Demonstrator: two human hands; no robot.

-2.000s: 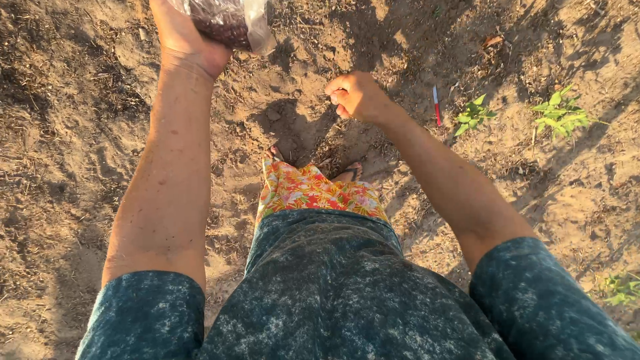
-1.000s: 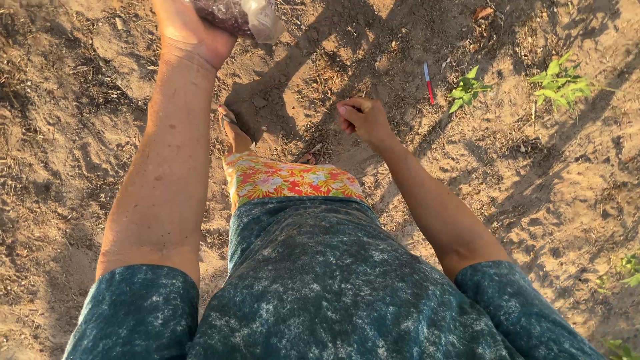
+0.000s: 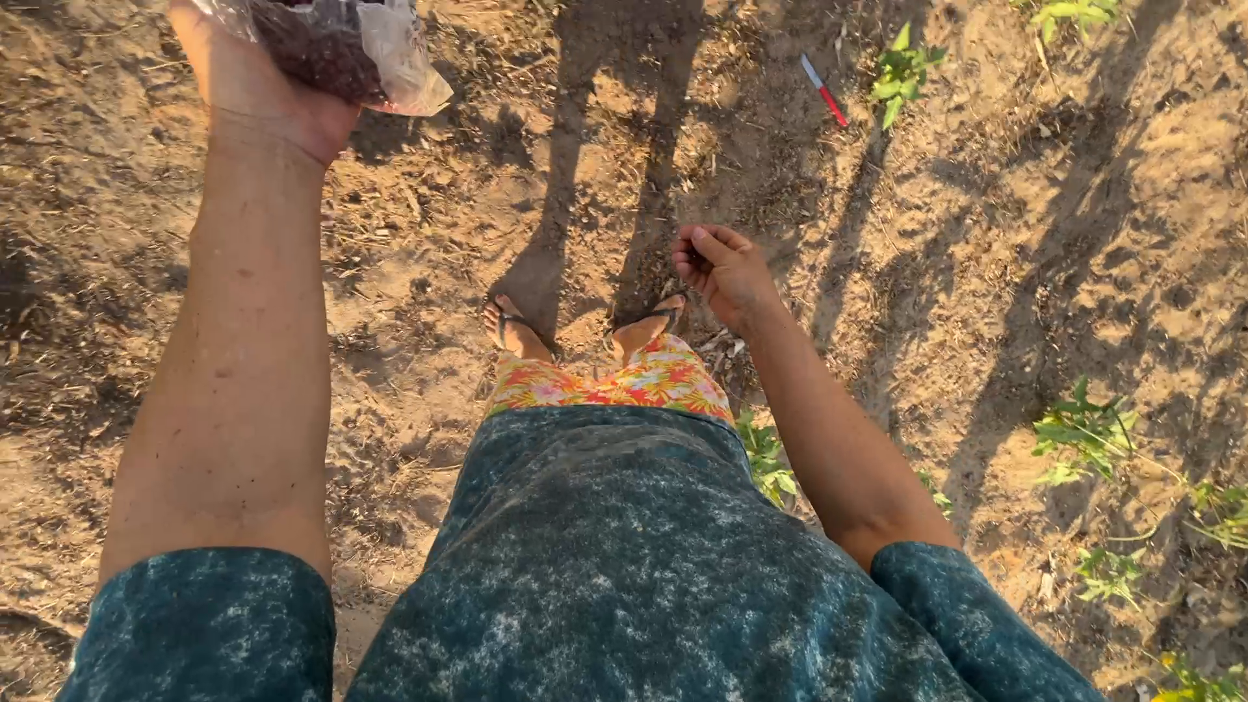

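At the top left, my left hand [image 3: 278, 102] holds a clear plastic bag [image 3: 336, 49] of small dark red-brown pieces, perhaps beans or seeds; its upper part is cut off by the frame. Near the middle, my right hand [image 3: 720, 271] hangs low over the soil with its fingers curled in. Whether something small lies inside those fingers cannot be seen. Up and to the right of that hand, a knife with a red handle [image 3: 824, 93] and pale blade lies on the ground, touched by neither hand.
Dry, uneven soil [image 3: 419, 244] with plant litter spreads all around. A small green plant [image 3: 901, 78] grows just right of the knife, and others [image 3: 1084, 429] stand at the right. Another plant [image 3: 765, 456] is beside my shirt. My feet in flip-flops [image 3: 517, 327] are below centre.
My feet, apart in stride a second ago, now stand nearly level. The ground view has shifted, with more plants showing at the right. My left hand keeps the bag; my right hand stays curled.
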